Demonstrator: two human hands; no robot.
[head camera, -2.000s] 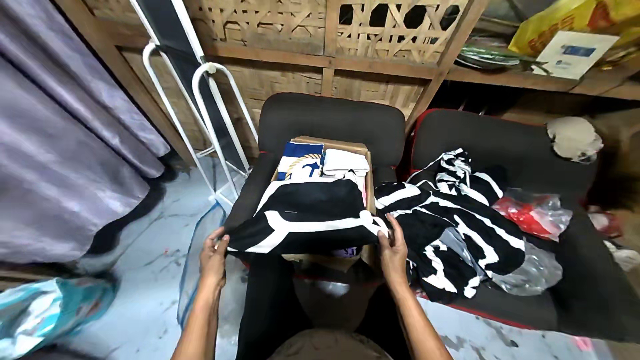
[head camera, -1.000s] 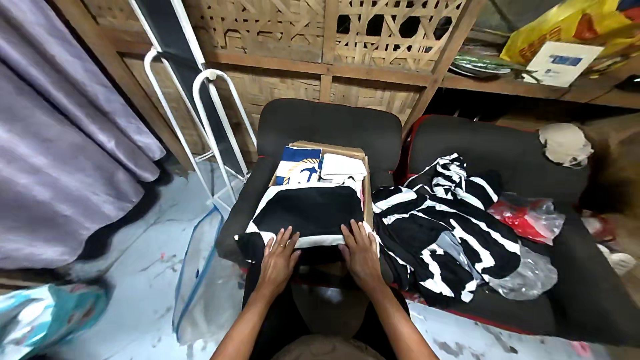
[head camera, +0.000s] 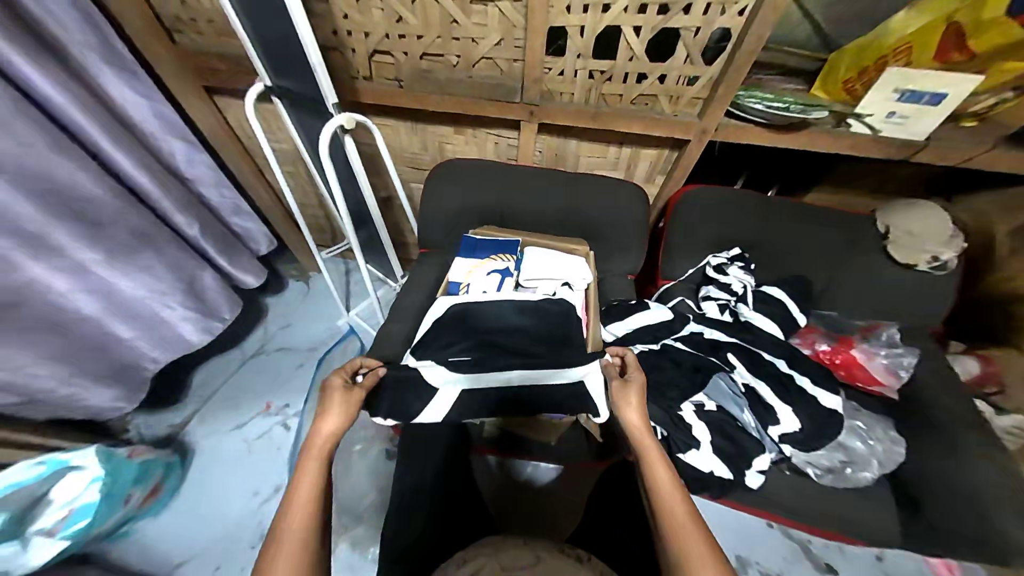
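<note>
A black-and-white patterned cloth (head camera: 504, 336) lies over the front of an open cardboard box (head camera: 594, 312) on a dark seat cushion. My left hand (head camera: 346, 396) pinches the cloth's left corner, and my right hand (head camera: 628, 388) pinches its right side, so the near edge is stretched between them. Behind it in the box are a folded blue-and-white cloth with an anchor print (head camera: 484, 266) and a folded white cloth (head camera: 554, 268). A rumpled black-and-white cloth (head camera: 720, 360) lies on the seat to the right. The rest of the box's contents are hidden.
A clear plastic bag with something red (head camera: 860, 352) and a light cap-like item (head camera: 920, 234) lie on the right seat (head camera: 808, 232). A white metal frame (head camera: 340, 184) stands left of the seat, near a grey curtain (head camera: 104, 216). A teal-and-white bag (head camera: 88, 504) is at lower left.
One second ago both hands lay flat on the front of the cloth. They have since moved apart and taken hold of its sides, and the near edge is pulled out wide.
</note>
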